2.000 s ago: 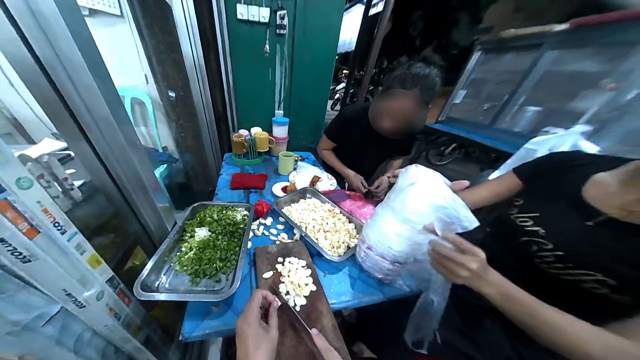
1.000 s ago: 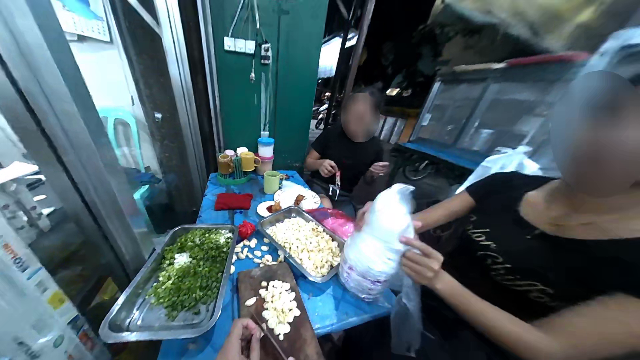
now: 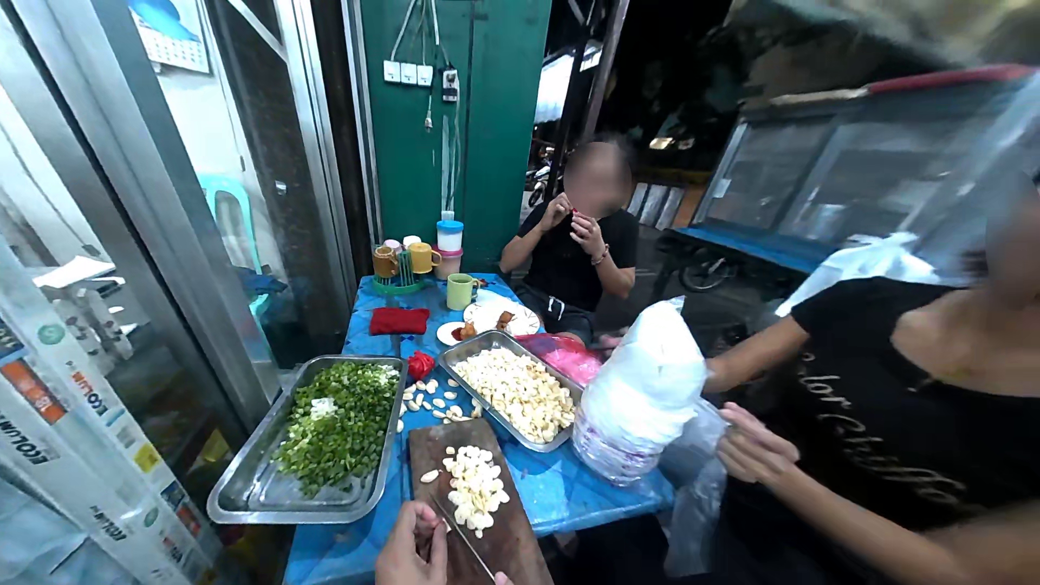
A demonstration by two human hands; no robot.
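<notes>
My left hand [image 3: 413, 546] pinches a small pale piece, seemingly a garlic clove, at the near left edge of a wooden cutting board [image 3: 520, 532]. Beside its fingertips is the blade of a knife [image 3: 465, 538]. Only a fingertip of my right hand [image 3: 503, 578] shows at the bottom edge, by the knife's near end; the handle is out of view. Sliced garlic [image 3: 475, 487] lies in a pile on the board. Whole peeled cloves [image 3: 443, 402] are scattered on the blue table cover beyond it. A metal tray [image 3: 268, 510] with chopped greens [image 3: 337, 431] stands at left.
Another metal tray [image 3: 520, 439] holds chopped pale pieces. Right of it, a person [image 3: 918, 422] handles a white plastic-wrapped bundle [image 3: 642, 390]. A second person [image 3: 581, 252] sits at the far side. Plates [image 3: 524, 321], a green mug [image 3: 461, 291] and a red cloth [image 3: 399, 321] are farther back.
The far person's hands have risen toward the face. The nearer person's hand has moved from the white bundle to the clear plastic beside it. The view has shifted between frames.
</notes>
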